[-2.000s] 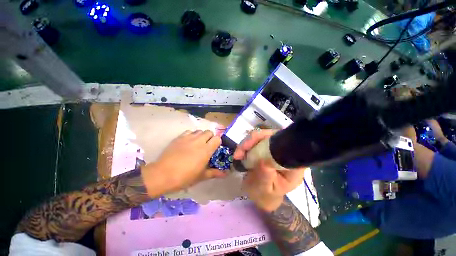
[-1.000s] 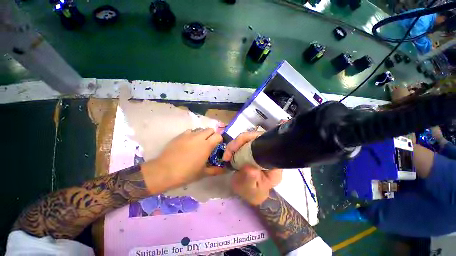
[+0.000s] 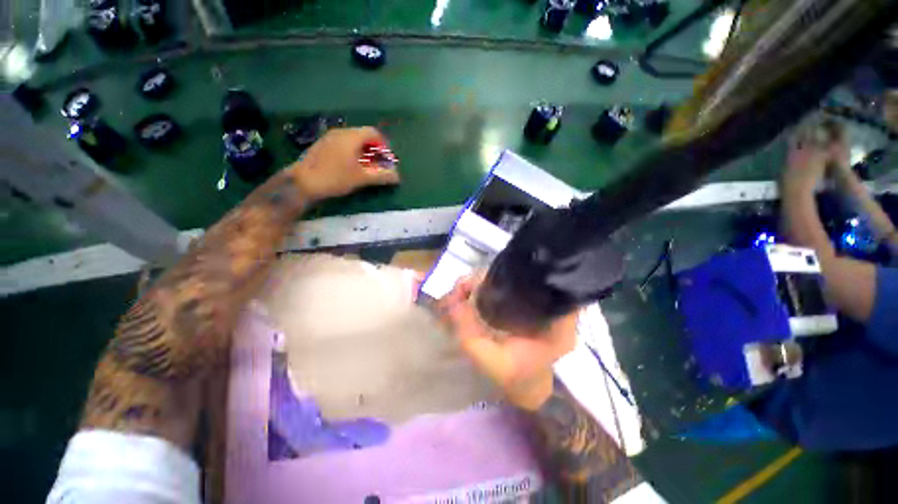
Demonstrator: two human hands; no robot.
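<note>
My left hand [image 3: 345,162] is stretched out over the green conveyor belt, its fingers closed on an LED unit [image 3: 377,156] that shows red lights. My right hand [image 3: 517,354] is wrapped around the electric screwdriver [image 3: 551,271], a large black cylinder, over the right part of the work mat [image 3: 364,335]. The screwdriver's tip is hidden by my hand and by its body. The white screw feeder [image 3: 473,241] with blue sides stands just behind the screwdriver, partly covered by it.
The green belt [image 3: 433,118] carries several black units and low black rings. Its white edge [image 3: 345,228] crosses behind the mat. A second blue and white screw feeder [image 3: 729,300] stands at the right, beside another person's arms [image 3: 842,266]. A grey metal bar [image 3: 79,177] crosses the upper left.
My left hand has left the mat beside the screwdriver with the unit and moved up and left over the belt. The screwdriver has tilted more upright. The view has shifted.
</note>
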